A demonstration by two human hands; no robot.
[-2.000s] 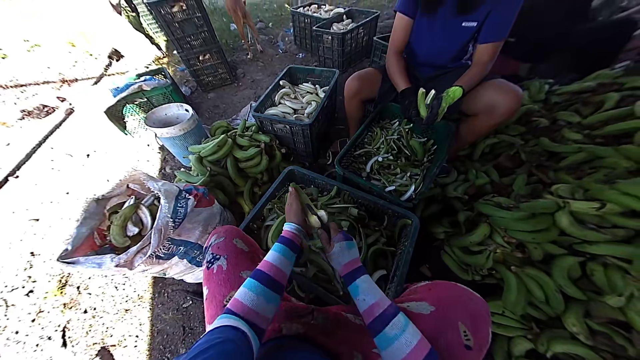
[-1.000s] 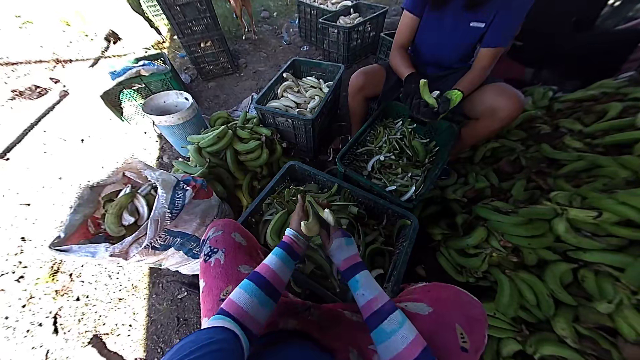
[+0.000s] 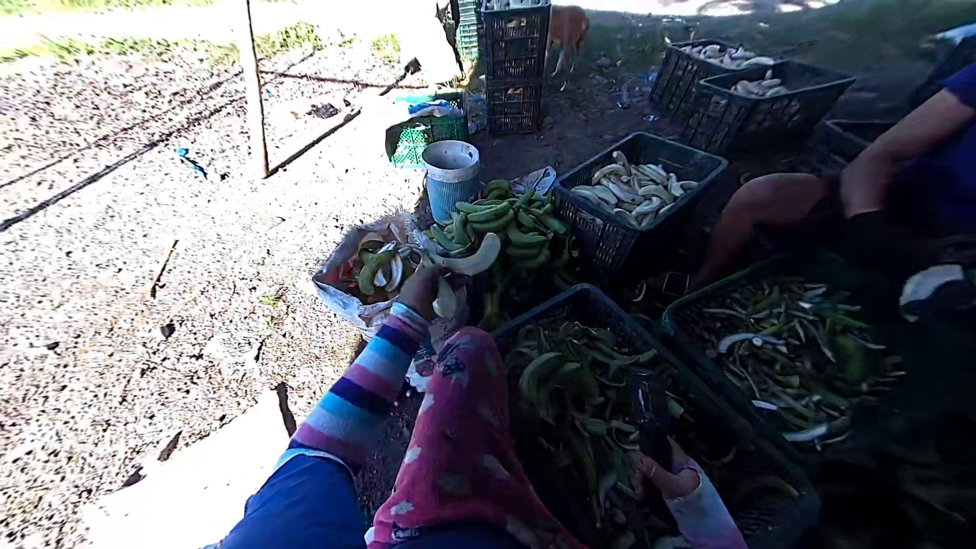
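My left hand (image 3: pixel 422 291) is closed on peeled plantains (image 3: pixel 474 258), pale pieces that stick out to its right and below it, at the right edge of an open white sack (image 3: pixel 333 296) with plantain pieces in it. My right hand (image 3: pixel 665 474) grips a dark tool (image 3: pixel 650 415), blurred, its exact kind unclear, over the crate of green peels (image 3: pixel 583 366) in front of me. Behind my left hand lies a heap of green plantains (image 3: pixel 518 229).
A blue ribbed bucket (image 3: pixel 450 183) stands behind the sack. Crates of peeled plantains (image 3: pixel 633 194) and of peels (image 3: pixel 793 358) lie right of centre. A co-worker's bent leg (image 3: pixel 751 210) is at the right. Stacked crates (image 3: pixel 515 69) and an animal are farther back.
The view has swung left. My hands, together over the peel crate before, are now apart: the left is out by the sack with peeled plantains, the right stays over the crate.
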